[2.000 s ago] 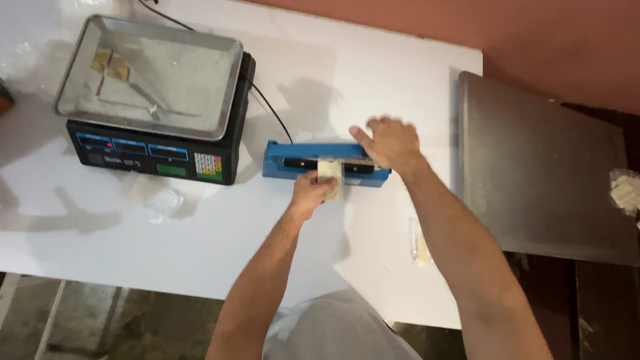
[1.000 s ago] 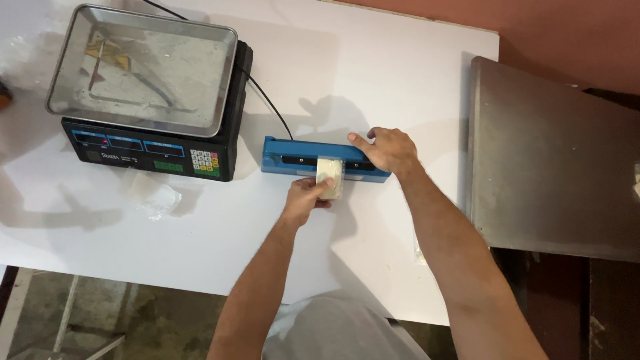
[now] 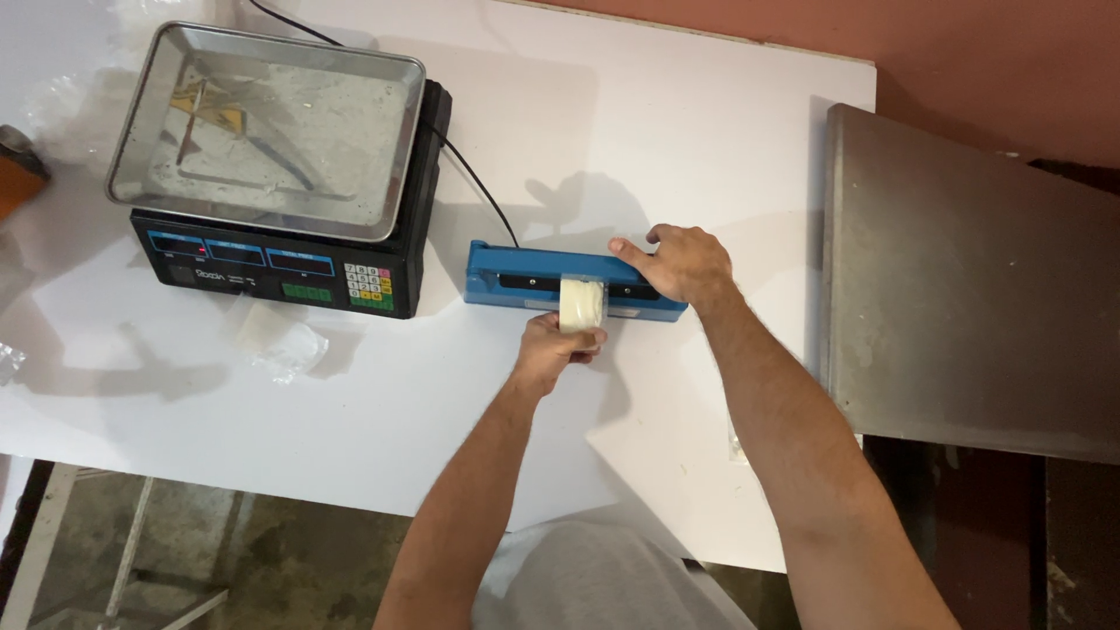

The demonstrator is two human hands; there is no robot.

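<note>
A blue impulse bag sealer (image 3: 577,262) lies on the white table in the middle of the view. My left hand (image 3: 558,348) grips a small clear plastic bag with a pale cream block inside (image 3: 579,306); the bag's upper end lies at the sealer's dark strip. On the right end of the sealer's blue arm rests my right hand (image 3: 687,265), thumb stretched to the left and fingers bent, with nothing visible held in it. How firmly it presses cannot be told.
At the left stands a black digital scale (image 3: 271,276) with a metal tray (image 3: 372,210). Clear plastic bags (image 3: 284,341) lie below it. A black cord (image 3: 477,179) runs behind the sealer. A grey metal surface (image 3: 962,289) adjoins the table's right side.
The left hand's thumb now lies lower on the bag, and more of the bag shows than two seconds ago. My right hand has come down closer onto the sealer's right end.
</note>
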